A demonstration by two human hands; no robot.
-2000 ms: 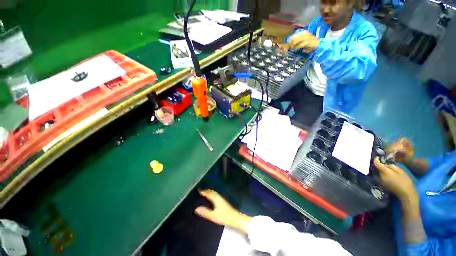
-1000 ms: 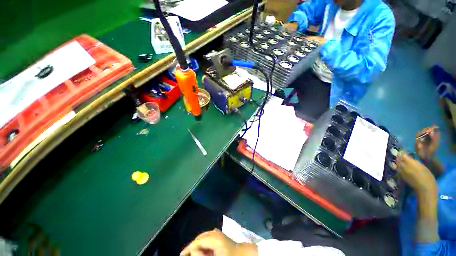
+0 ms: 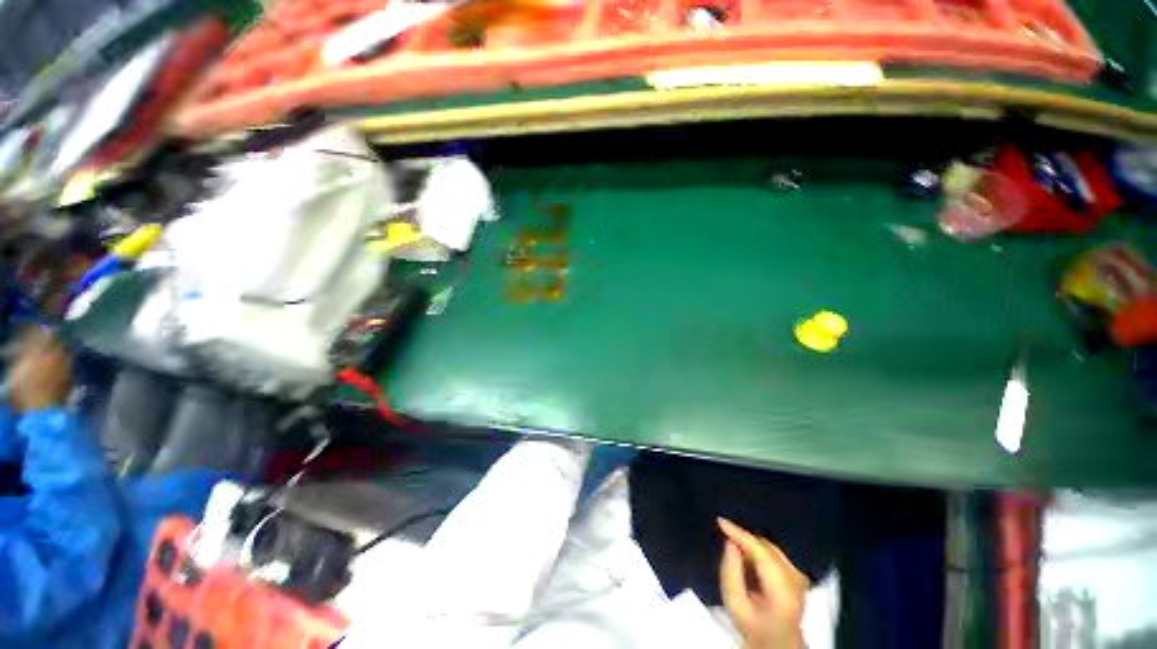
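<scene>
The yellow pieces (image 3: 822, 331), small and bright, lie together on the green mat, right of centre. The tweezers (image 3: 1013, 408) lie as a blurred pale sliver near the mat's front right. Amber tape pieces (image 3: 539, 260) lie in rows on the left of the mat. My right hand (image 3: 765, 587) is low in the picture, below the bench edge, over dark cloth. Its fingers are loosely bent and apart, and I see nothing in it. White clothing, perhaps my left sleeve, reaches the bench edge; my left hand does not show.
The salmon-red foam tray (image 3: 609, 57) lies on the shelf above. A large off-white box (image 3: 286, 254) stands left, with a red lead (image 3: 368, 393) beside it. A red parts bin (image 3: 1059, 190) is rear right. A neighbour's blue sleeve (image 3: 64, 507) and a red grid tray (image 3: 209, 596) are lower left.
The view has swung left, bringing in the off-white box and left neighbour. The neighbours and trays at right have left the picture. The yellow pieces appear unmoved on the mat.
</scene>
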